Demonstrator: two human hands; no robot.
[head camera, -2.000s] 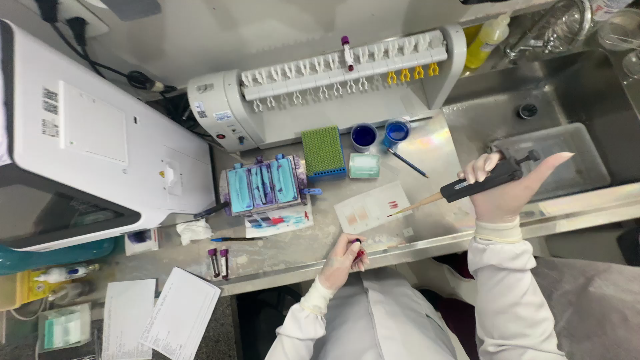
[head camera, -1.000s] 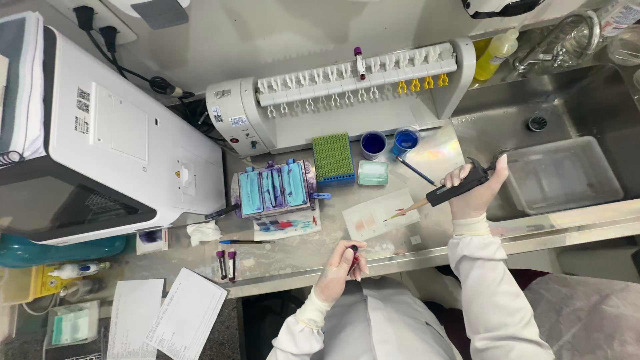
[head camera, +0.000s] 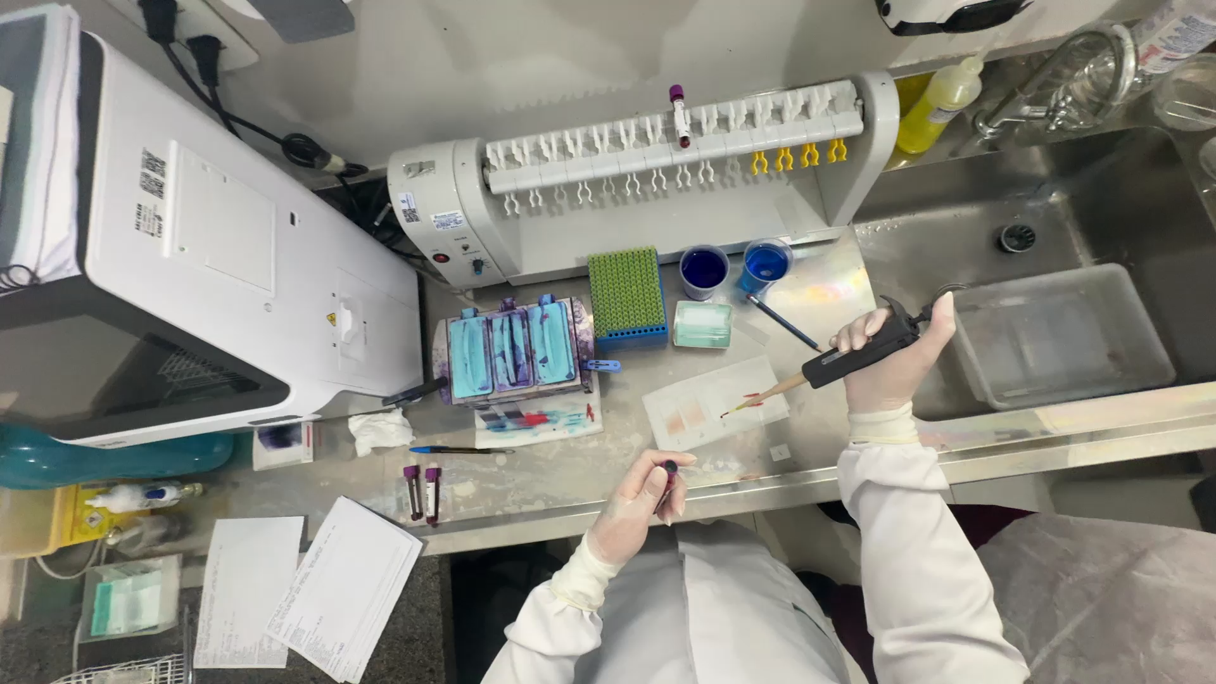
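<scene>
My gloved right hand (head camera: 891, 366) grips a black micropipette (head camera: 860, 350) with a yellowish tip, its thumb on the plunger end. The tip's end is over a white sheet (head camera: 698, 407) that bears glass slides with reddish smears (head camera: 686, 421). In my gloved left hand (head camera: 638, 503) is a purple-capped blood tube (head camera: 668, 472), held near the bench's front edge; most of the tube is hidden by the fingers. Left of the sheet stand a green pipette tip rack (head camera: 627, 290) and a clear box with greenish glass slides (head camera: 703, 324). Behind are two cups of blue liquid (head camera: 704, 271), (head camera: 766, 266).
A tube rotator (head camera: 655, 218) holds one purple-capped tube. Stained staining jars (head camera: 513, 351) stand left of the rack, two capped blood tubes (head camera: 432, 494) lie near the front edge, and a white analyzer (head camera: 237, 256) fills the left. A steel sink (head camera: 1035, 209) with a plastic tray is at right.
The pipette tip has shifted left over the white sheet since the earliest frame. My right thumb, raised off the pipette at first, has come down toward its plunger end. My left hand still holds the tube.
</scene>
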